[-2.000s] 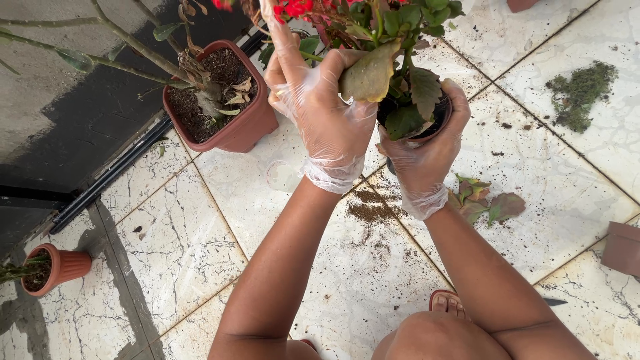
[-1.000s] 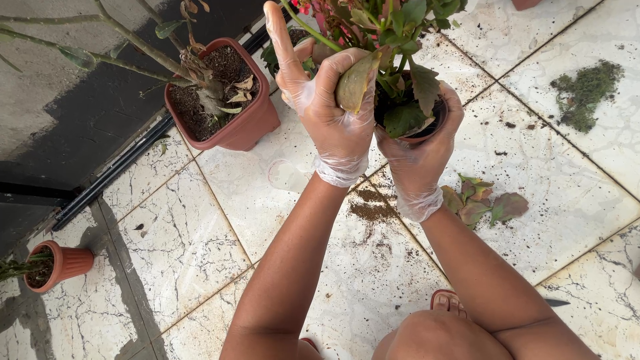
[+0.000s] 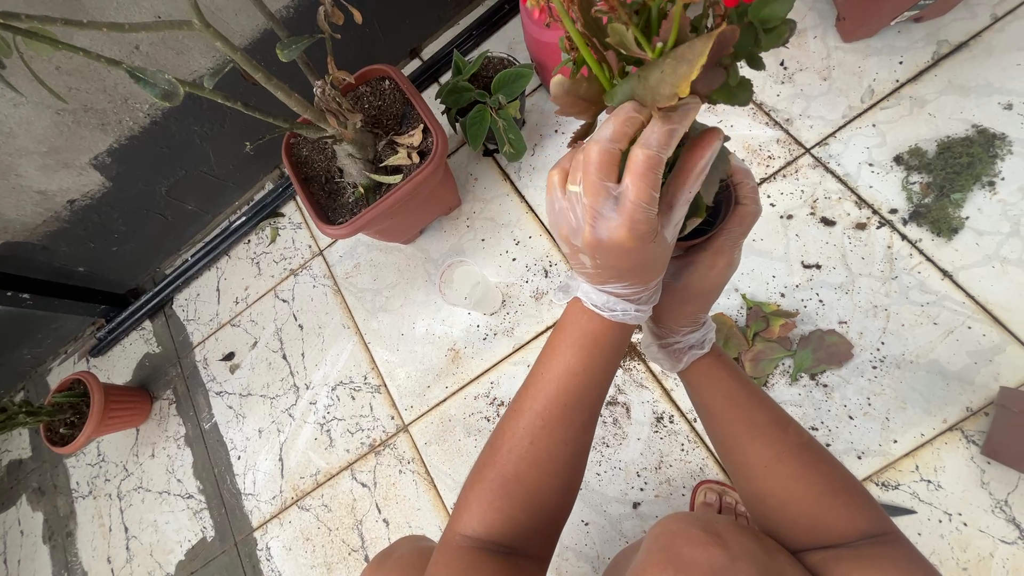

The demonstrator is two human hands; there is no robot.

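Both hands wear clear plastic gloves. My right hand (image 3: 716, 248) is closed around a small round pot (image 3: 711, 216) that holds a leafy plant with a few red blooms. My left hand (image 3: 620, 200) reaches into the foliage, its fingertips at a large yellowish-green leaf (image 3: 668, 72); whether they pinch it cannot be told. The plant's lower stems are mostly hidden behind the left hand. On the tiles below the right wrist lie several loose reddish-green leaves (image 3: 780, 344), with scattered soil around them.
Left of my hands stand a square terracotta-coloured planter (image 3: 424, 200), a small dark pot with a green plant (image 3: 492, 112) and a clear plastic cup (image 3: 470, 286). A small ribbed pot (image 3: 124, 406) is far left. Green moss-like material (image 3: 952, 176) lies at right, a pointed blade (image 3: 898, 510) below.
My left hand has turned, its raised index finger now lowered and its fingers up against the leaf. The right hand still holds the pot.
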